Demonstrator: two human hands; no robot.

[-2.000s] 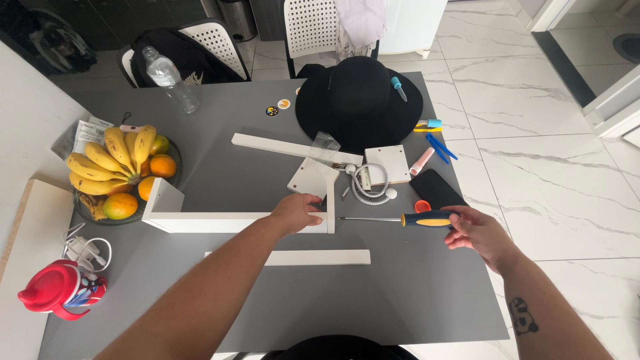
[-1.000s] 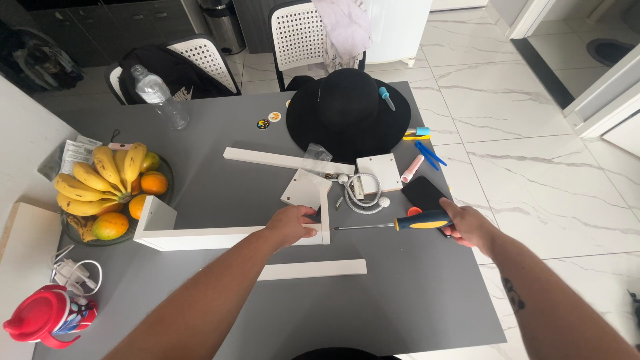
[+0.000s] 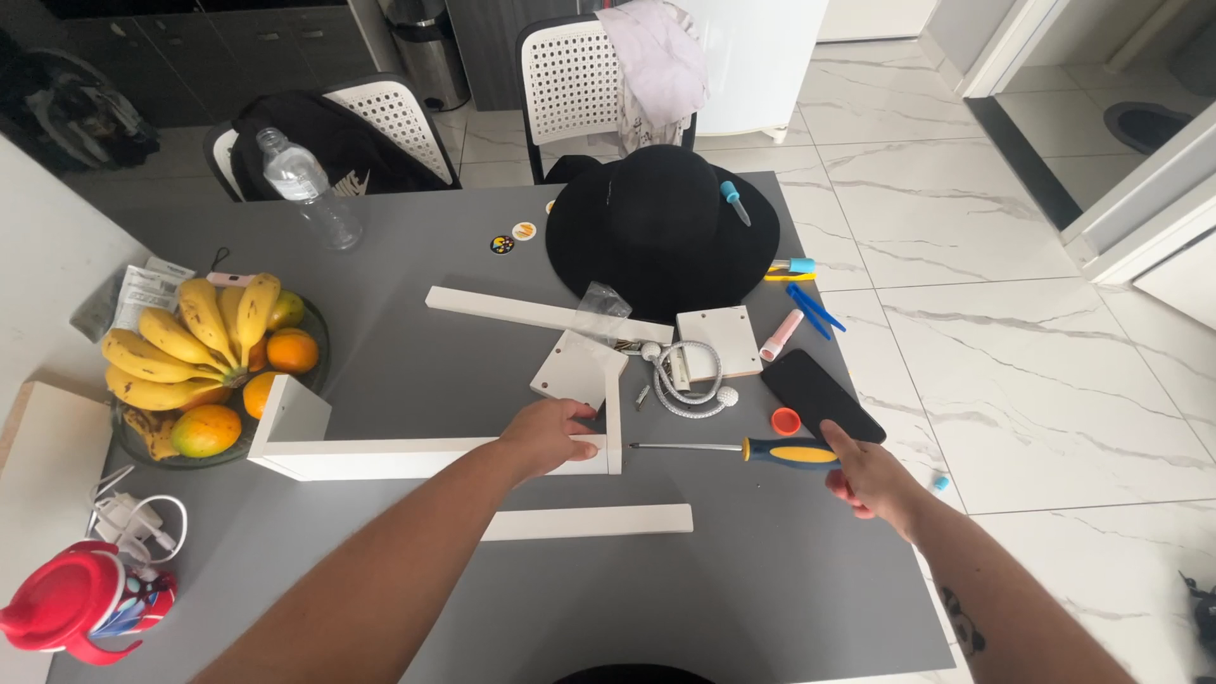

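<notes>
My left hand (image 3: 551, 439) grips the right end of a white board frame (image 3: 380, 458), near the corner where an upright end piece joins it. In my right hand (image 3: 869, 470) is a screwdriver (image 3: 784, 452) with a yellow and blue handle, its shaft pointing left. The tip is close to the outer face of that end piece; contact is hard to tell. Behind my left hand lies a square white panel (image 3: 575, 366), with another panel (image 3: 717, 328) further right. A loose white strip (image 3: 598, 522) lies in front of the frame, partly behind my left forearm.
A black hat (image 3: 665, 228), a long white strip (image 3: 513, 309), a coiled cord (image 3: 689, 404), a black phone (image 3: 822, 394) and a red cap (image 3: 786, 421) lie beyond my hands. A fruit bowl (image 3: 318, 380) touches or nears the frame's left end. A red-lidded cup (image 3: 71, 594) stands at left.
My hands keep nearly the same places, left on the frame and right on the screwdriver. The view has shifted slightly.
</notes>
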